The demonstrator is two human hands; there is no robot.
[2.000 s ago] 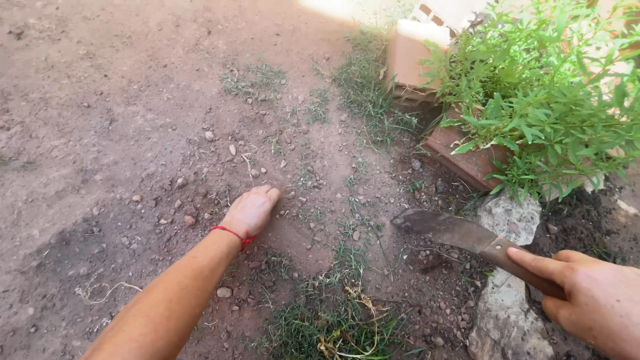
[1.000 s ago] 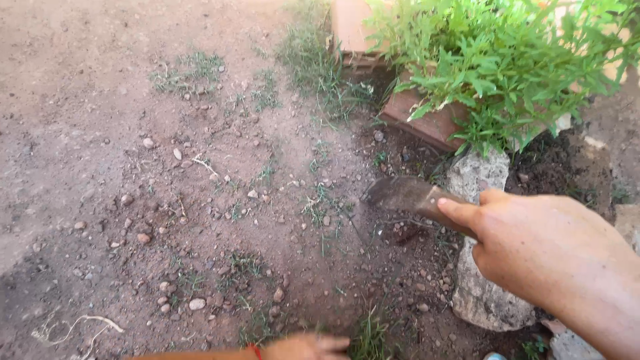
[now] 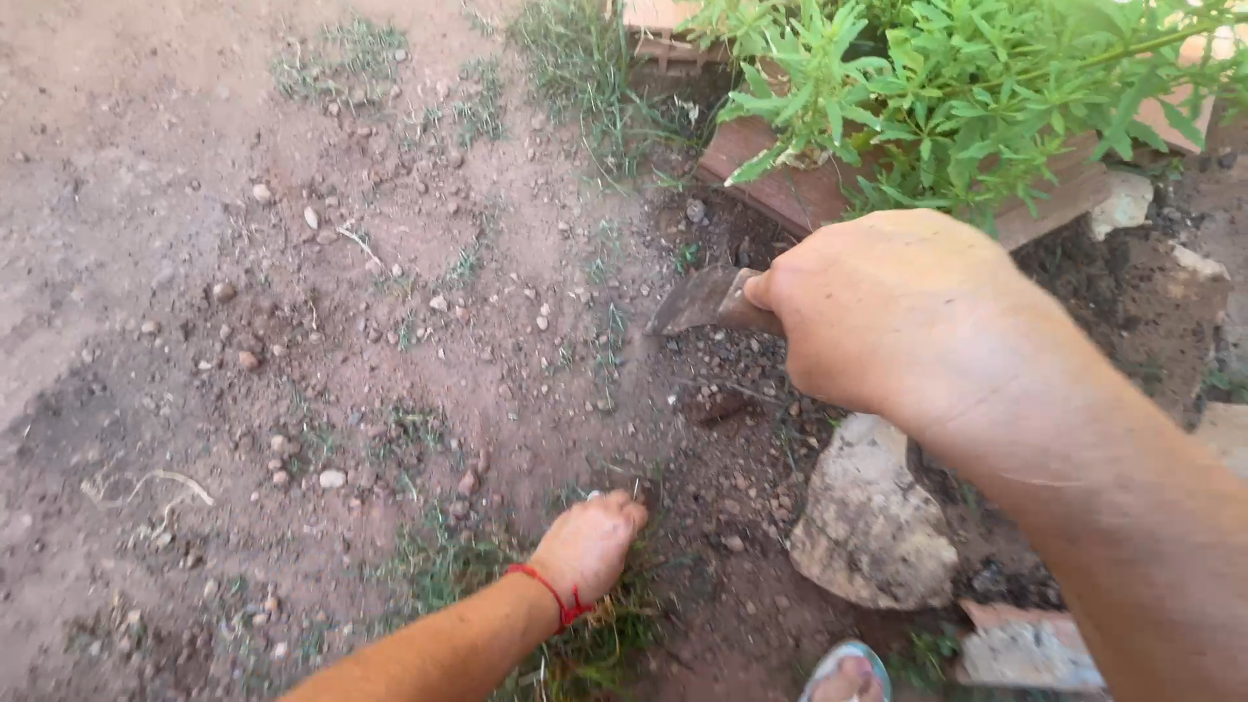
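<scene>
My right hand (image 3: 887, 302) grips the handle of a broad-bladed knife (image 3: 694, 300), possibly a machete; the blade points left, its tip at the bare soil, and the grip is mostly hidden by the fingers. Lower down, my left hand (image 3: 590, 541), with a red cord bracelet at the wrist, is low over the soil at the edge of a grass tuft (image 3: 609, 639). Its fingers are curled and a thin pale stem shows by them; whether they pinch it I cannot tell.
A leafy green plant (image 3: 936, 107) grows behind reddish bricks (image 3: 780, 180) at the upper right. A large pale stone (image 3: 873, 522) lies below my right hand, with a broken slab (image 3: 1029, 653) near it. My sandalled foot (image 3: 848, 673) shows at the bottom edge. Pebbles and grass patches dot the soil.
My left hand has moved from the open soil toward the grass tuft near the bottom. My right hand still holds the knife and now reaches farther over the stone. The view has shifted somewhat.
</scene>
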